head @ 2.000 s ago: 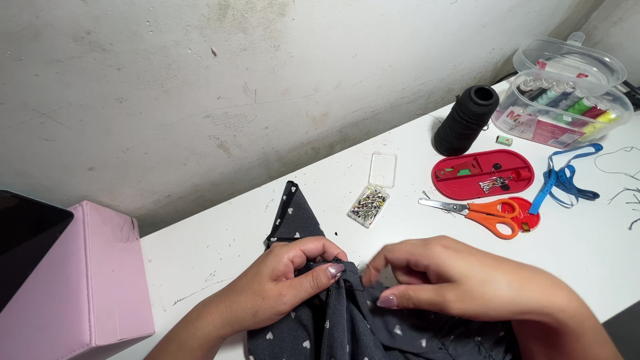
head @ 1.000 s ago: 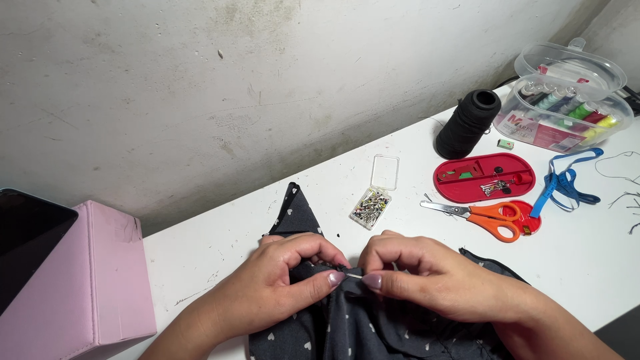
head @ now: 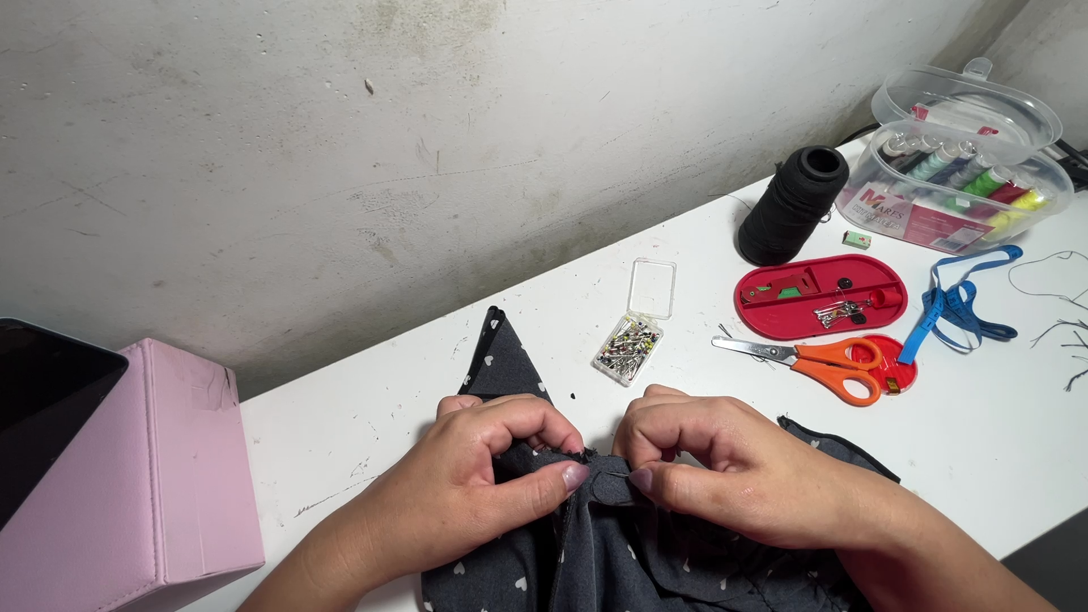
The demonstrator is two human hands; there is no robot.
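A dark grey fabric with small white hearts (head: 586, 552) lies bunched at the table's near edge. My left hand (head: 476, 484) pinches its upper folded edge between thumb and fingers. Just to the right, my right hand (head: 731, 476) has thumb and forefinger closed at the same edge, where a thin needle or pin (head: 614, 473) shows by the thumb tip. Beyond the hands stands an open clear box of ball-head pins (head: 627, 348). Orange-handled scissors (head: 816, 361) lie above my right hand, partly over a round red case (head: 897, 364).
A red oval tray (head: 820, 296) holds pins and buttons. Behind it stand a black thread cone (head: 790, 204) and a clear tub of thread spools (head: 956, 191). A blue tape measure (head: 960, 310) and loose threads lie at right. A pink box (head: 195, 476) stands at left, against a dark-screened device (head: 51, 408).
Two seconds ago my right hand was raised with its fingers apart; it has since come to the fabric edge beside my left hand. My left hand has kept its hold on the fabric.
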